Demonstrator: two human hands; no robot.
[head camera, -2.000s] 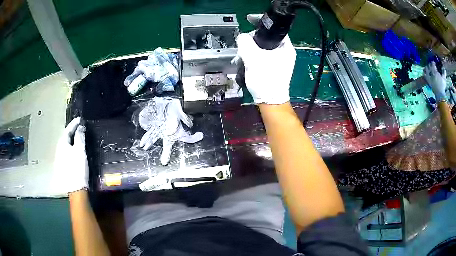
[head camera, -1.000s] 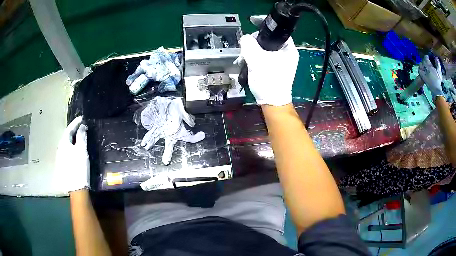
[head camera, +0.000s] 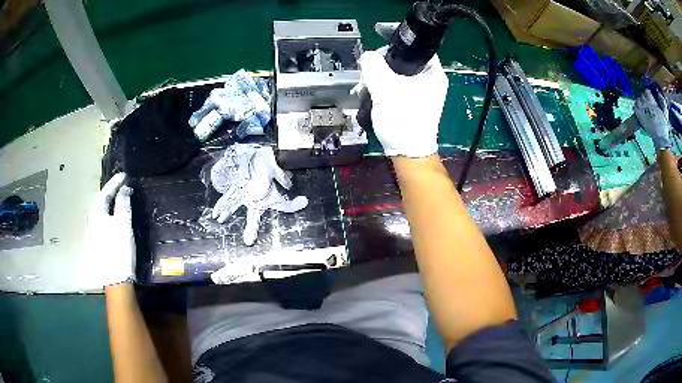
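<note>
My right hand (head camera: 406, 105), in a white glove, is closed around the electric screwdriver (head camera: 416, 37), a thick black cylinder with a pale label and a black cable. It is held just right of the automatic screw feeder (head camera: 314, 93), a grey metal box with an open-looking chamber and a pickup rail at its front. The screwdriver's tip is hidden behind my hand. My left hand (head camera: 111, 232), in a white glove, rests at the left edge of the dark bench top, fingers bent; I cannot see anything in it.
Spare gloves (head camera: 250, 187) lie crumpled before the feeder, with a black cloth (head camera: 153, 138) left of it. Silver profile assemblies (head camera: 527, 131) lie at right. A pale strip (head camera: 280, 263) is at the front edge. A neighbour's gloved hand (head camera: 653, 116) works at far right.
The view has shifted very slightly since the first frame. My hands hold the same places. The neighbour's hand at far right has moved a little.
</note>
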